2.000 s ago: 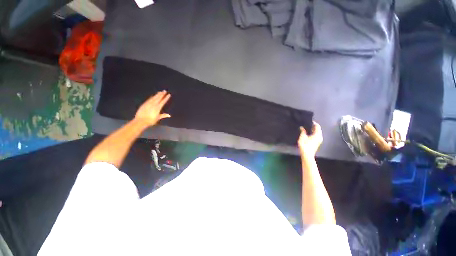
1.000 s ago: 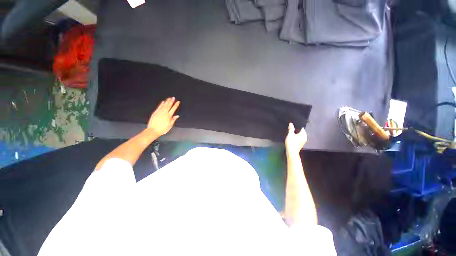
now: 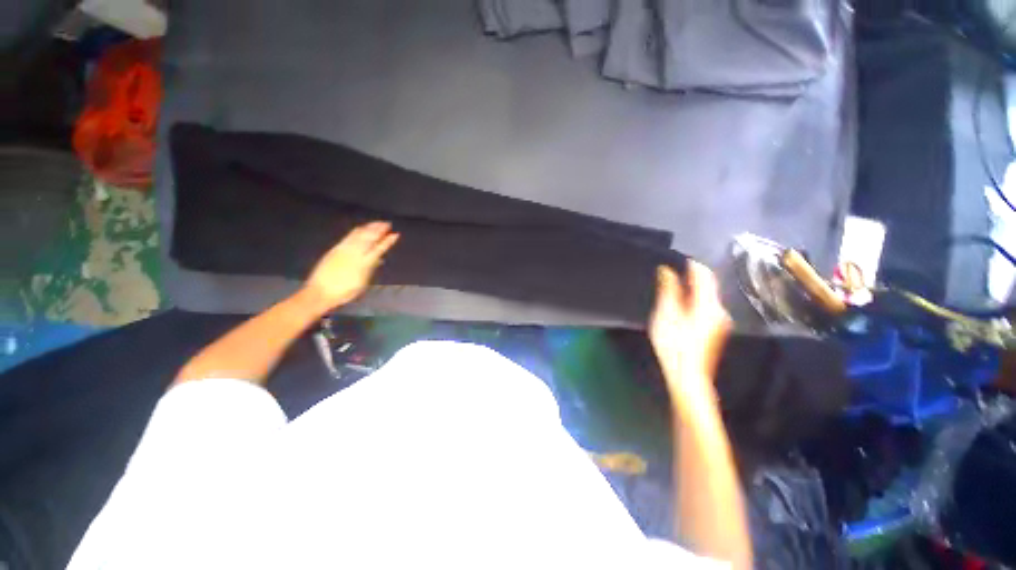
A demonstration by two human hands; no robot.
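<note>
Black trousers [image 3: 446,251] lie lengthwise on the grey table cover [image 3: 446,100], the wide end at left and the narrow hem end at right. A fold line runs along them, with one layer offset from the other. My left hand [image 3: 354,265] rests on the near edge left of the middle, fingers spread. My right hand [image 3: 689,317] is at the hem corner, thumb and fingers around the cloth edge; it is slightly blurred. The steam iron [image 3: 780,284], silver with a tan handle, stands to the right of my right hand.
Grey garments [image 3: 713,50] lie at the table's far side. A white card [image 3: 861,251] and the yellow hose [image 3: 930,306] are beside the iron. A red bundle [image 3: 120,117] is at the left end. Blue crates [image 3: 891,373] are at lower right. Black cloth [image 3: 78,390] is at lower left.
The trousers' upper layer has shifted toward me at the hem end, showing a layer edge behind it. My right hand has moved right and now pinches the hem corner. The view has shifted slightly.
</note>
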